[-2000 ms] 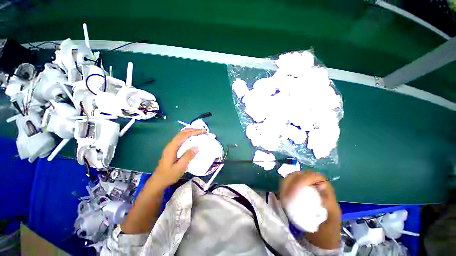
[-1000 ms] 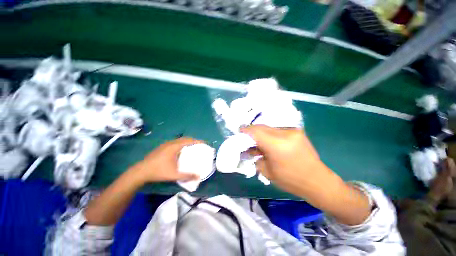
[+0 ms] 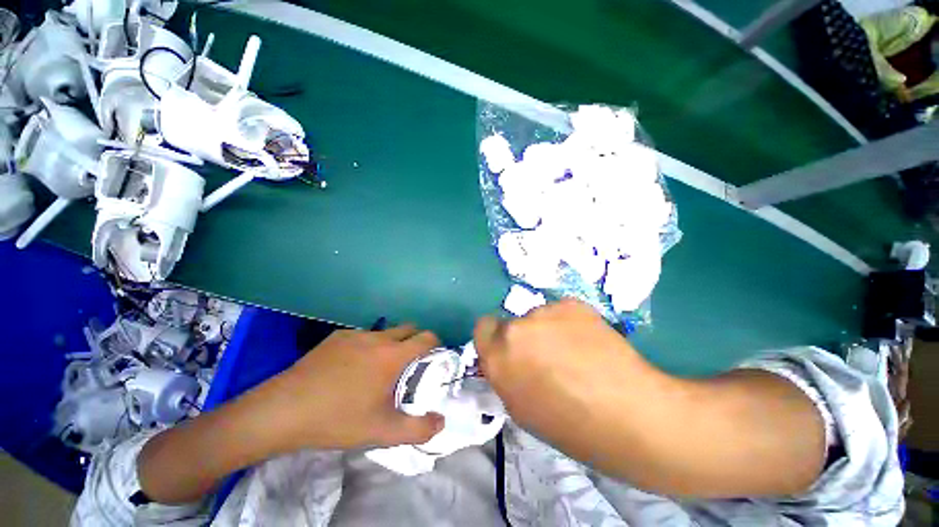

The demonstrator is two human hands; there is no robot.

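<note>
A white camera housing (image 3: 463,414) is held over my lap at the bench's near edge. Its round opening faces up and shows dark parts and thin wires. My left hand (image 3: 355,386) grips the housing from the left, thumb across its front. My right hand (image 3: 556,360) is at the opening's right side with fingertips pinched by the wires; the fingers hide what they hold. A loose small white cover (image 3: 523,300) lies just beyond my right hand. A pile of white covers (image 3: 587,206) lies on a clear plastic bag (image 3: 492,185) on the green bench.
Part-built cameras (image 3: 149,206) with rods and wires cluster on the bench at left. A blue bin (image 3: 232,355) with more white bodies is below them. A raised white edge (image 3: 412,67) runs behind the bench. A grey metal bar (image 3: 844,165) and a black object (image 3: 894,304) are at right.
The housing has come down to the lap and turned opening up. My right hand has moved from the cover pile to the opening. The view has shifted.
</note>
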